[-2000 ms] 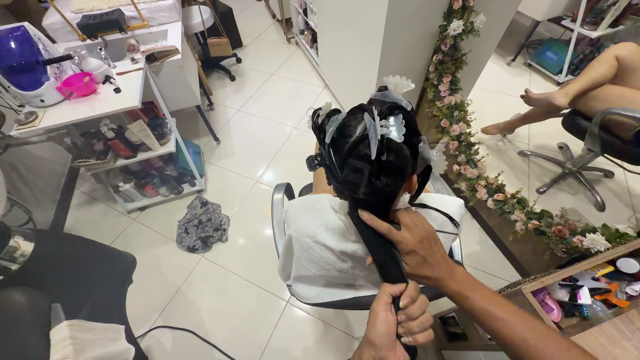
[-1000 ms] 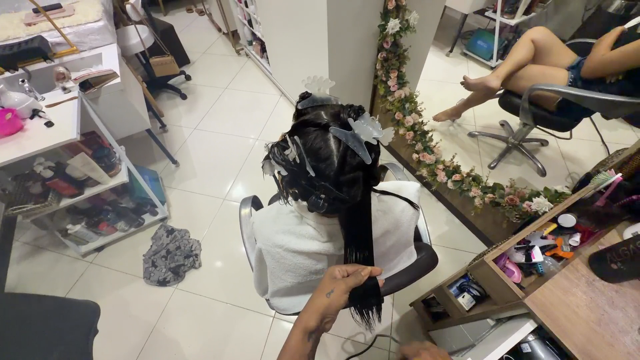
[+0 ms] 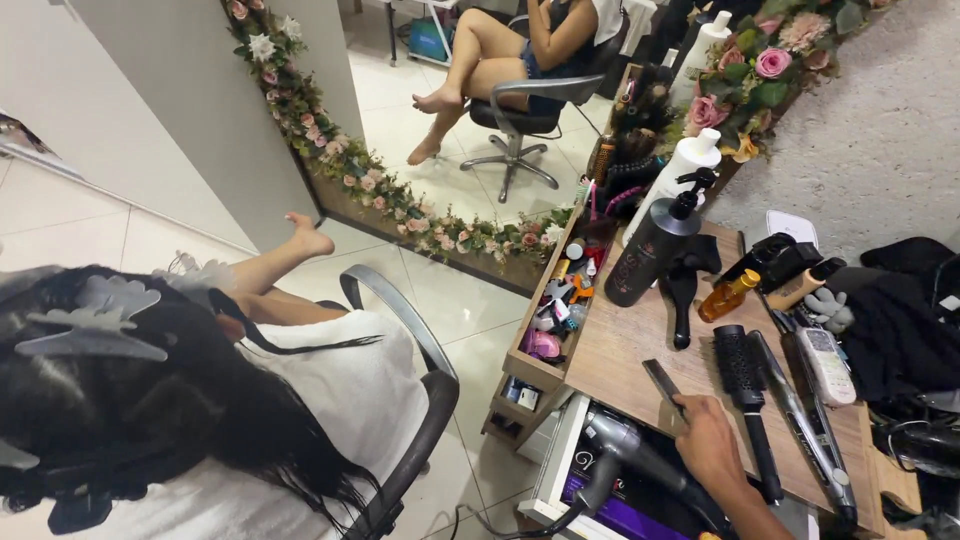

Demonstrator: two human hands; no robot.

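Observation:
My right hand [image 3: 709,442] is at the wooden counter with its fingers on one end of a dark fine-tooth comb [image 3: 664,384]; whether it grips the comb firmly is unclear. Just right of it lie a round brush [image 3: 739,367] and a metallic hair straightener [image 3: 795,412]. At the left sits a person whose dark hair [image 3: 150,397] is partly pinned up with a translucent claw clip [image 3: 97,322] and others. A loose section of hair hangs over the white towel [image 3: 352,382] on the shoulders. My left hand is out of view.
A hair dryer [image 3: 615,442] lies in the open drawer [image 3: 559,487] below the counter [image 3: 600,352]. A black pump bottle [image 3: 649,251], a paddle brush [image 3: 681,300] and an amber bottle [image 3: 729,296] stand or lie farther back. The salon chair's armrest [image 3: 397,315] is left of the counter.
The view has swung right to the counter. My left hand, on the hair earlier, has gone from view. The hair section hangs free, and my right hand is now at the comb.

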